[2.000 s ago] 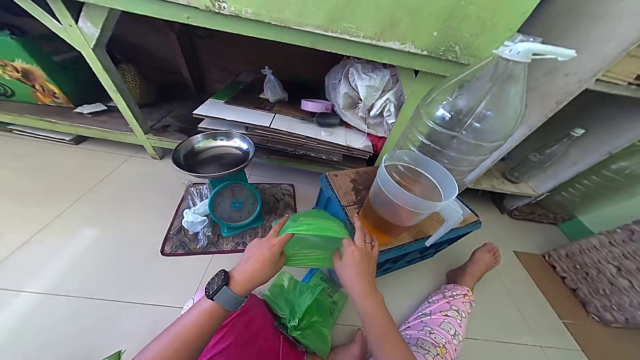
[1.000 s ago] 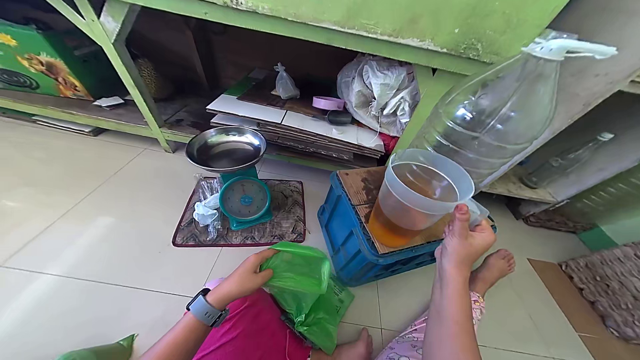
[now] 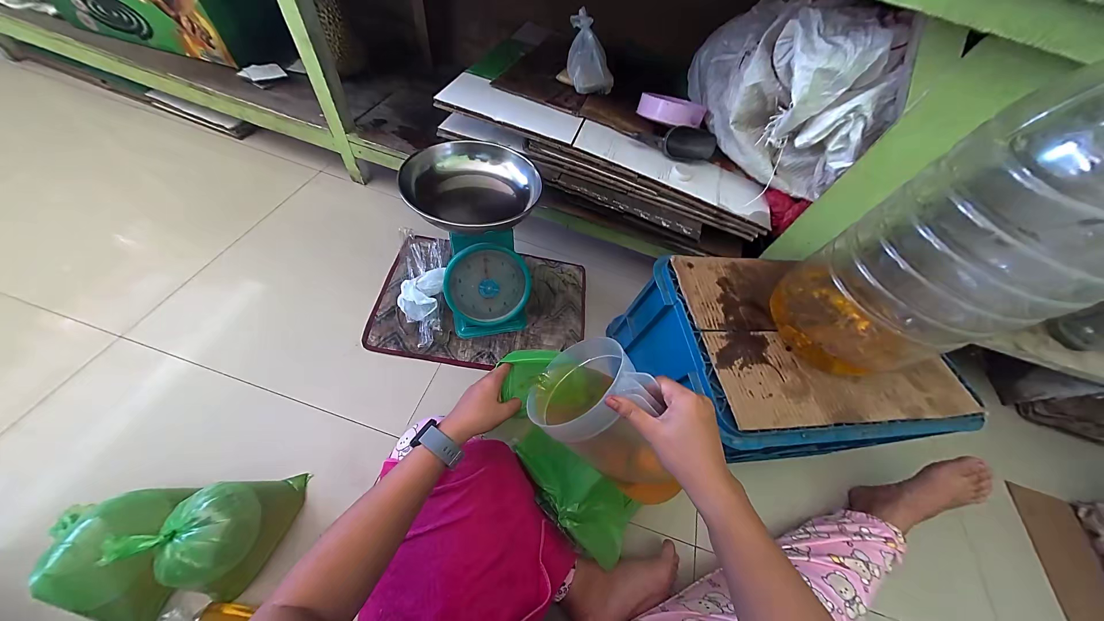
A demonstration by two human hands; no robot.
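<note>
My left hand (image 3: 483, 401) grips the top edge of a green plastic bag (image 3: 573, 496), which hangs between my hands. My right hand (image 3: 677, 431) holds the handle of a translucent plastic measuring jug (image 3: 595, 431). The jug is tilted, its rim against the bag's mouth, with orange-yellow liquid inside; whether any runs into the bag cannot be told. A large clear plastic bottle (image 3: 957, 233) with some of the same coloured liquid at its bottom stands on cardboard (image 3: 828, 397) to the right.
A teal dial scale (image 3: 487, 289) with a metal pan (image 3: 470, 185) stands on a mat (image 3: 556, 302). The cardboard covers a blue plastic crate (image 3: 660, 323). Tied green bags (image 3: 207, 539) lie on the floor at lower left. Flattened cardboard (image 3: 621, 164) fills part of the green shelf.
The jug has left the crate top and moved left to the bag, held by my right hand. My left hand still holds the bag. The view has shifted.
</note>
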